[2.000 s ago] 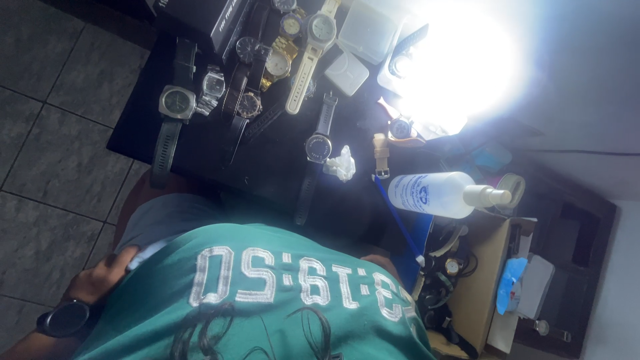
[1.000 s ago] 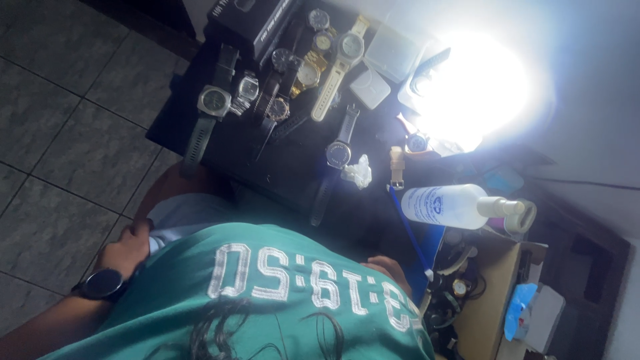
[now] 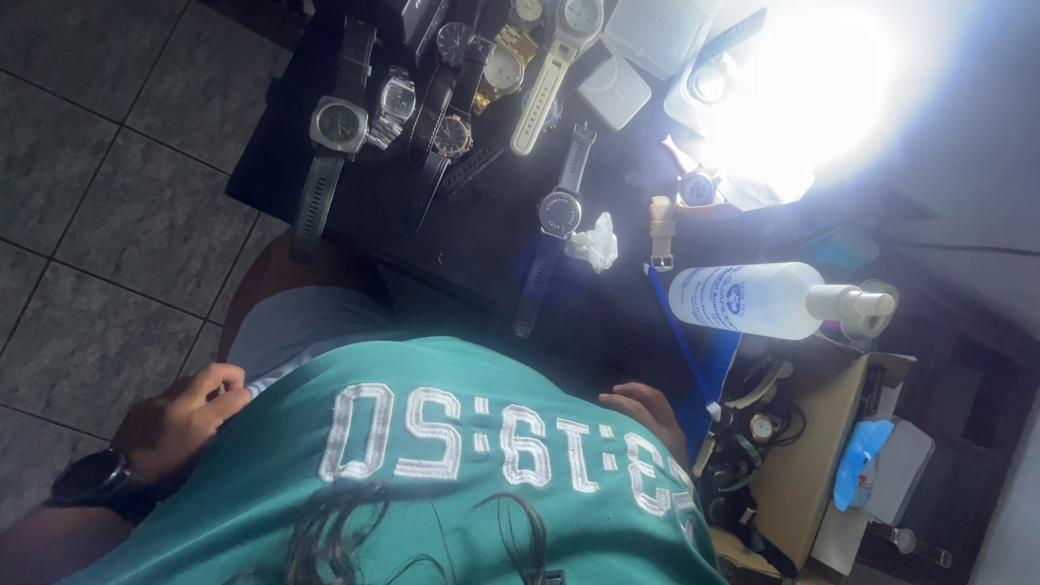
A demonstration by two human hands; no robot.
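Observation:
My left hand (image 3: 183,418), with a dark watch (image 3: 97,483) on its wrist, rests beside the green shirt (image 3: 504,382), its fingers curled near pale cloth; whether it grips the cloth cannot be told. Part of my right hand (image 3: 650,416) shows beyond the shirt's other side, the rest hidden. Away from both hands, a watch (image 3: 561,213) lies case-back up on the dark table, beside crumpled white material (image 3: 600,242). A tan strap piece (image 3: 662,231) with a buckle lies near a white pump bottle (image 3: 747,301) and a blue stick-like item (image 3: 681,337).
Several watches (image 3: 340,126) lie along the table's far side, near a white case (image 3: 615,91) and a clear plastic box (image 3: 658,32). Glaring lamp light (image 3: 812,89) washes out the upper right. A cardboard box (image 3: 821,455) at right holds watches and straps.
More of my right hand's fingers shows beyond the shirt than before. My left hand stays beside the shirt. The view has shifted. The watches on the table look unmoved.

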